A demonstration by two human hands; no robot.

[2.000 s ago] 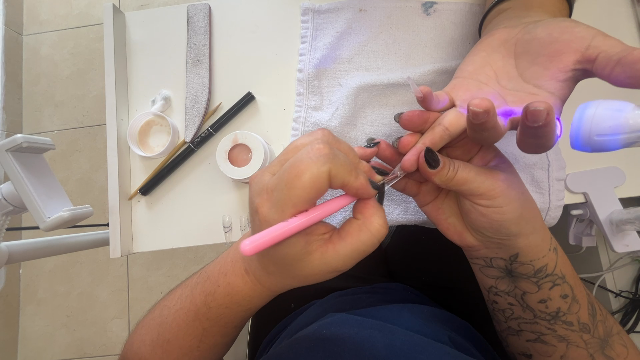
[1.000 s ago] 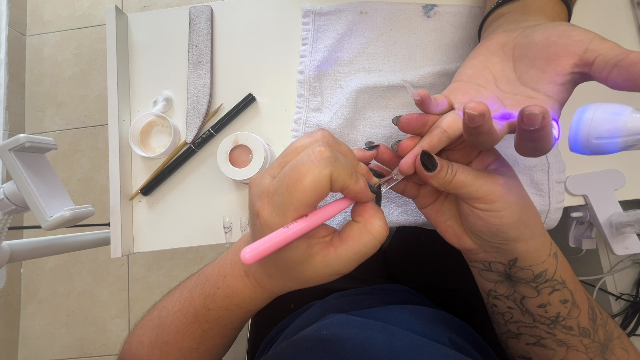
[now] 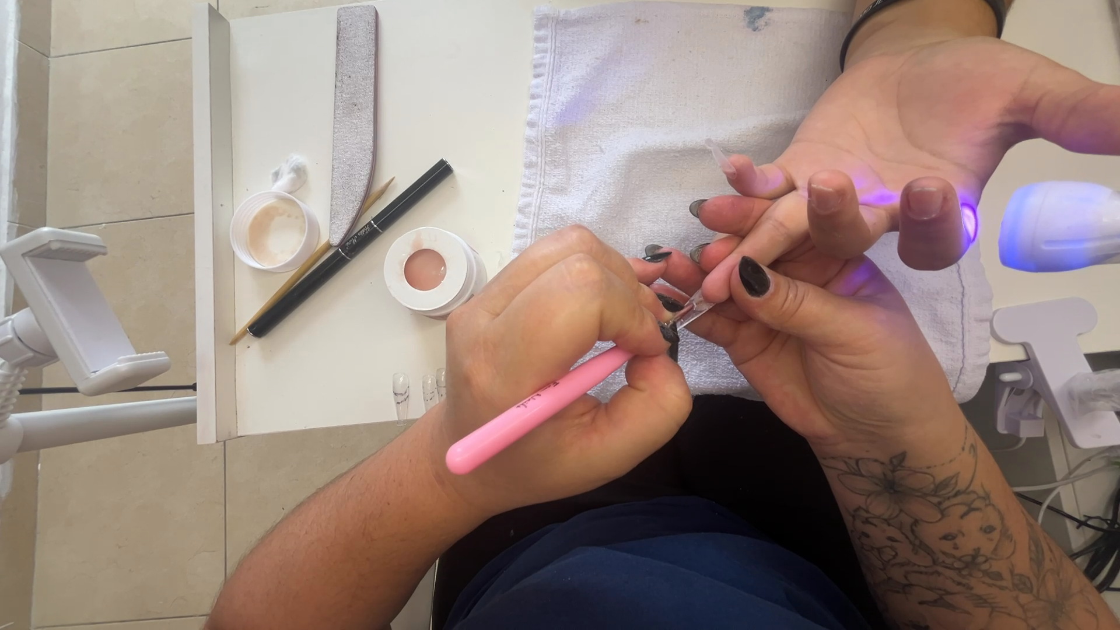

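My left hand [image 3: 569, 367] grips a pink-handled nail brush [image 3: 538, 407], its tip against a long clear nail extension [image 3: 694, 308] on a finger of another person. That finger [image 3: 770, 236] is held by my right hand [image 3: 831, 341], with the dark-nailed thumb beside its tip. The other person's hand [image 3: 919, 114] lies palm up, and a clear extension [image 3: 721, 157] also shows on its little finger. Violet light from a white lamp [image 3: 1059, 226] falls on the fingers. My fingertips partly hide the brush's bristles.
A white towel [image 3: 612, 105] lies under the hands. On the white table [image 3: 289, 376] are a nail file [image 3: 353, 114], a black pen-like tool [image 3: 350, 249], a thin wooden stick [image 3: 284, 302], a jar of pink product [image 3: 435, 269], an open pot [image 3: 274, 230] and loose clear tips [image 3: 401, 394]. A phone holder [image 3: 79, 306] stands left.
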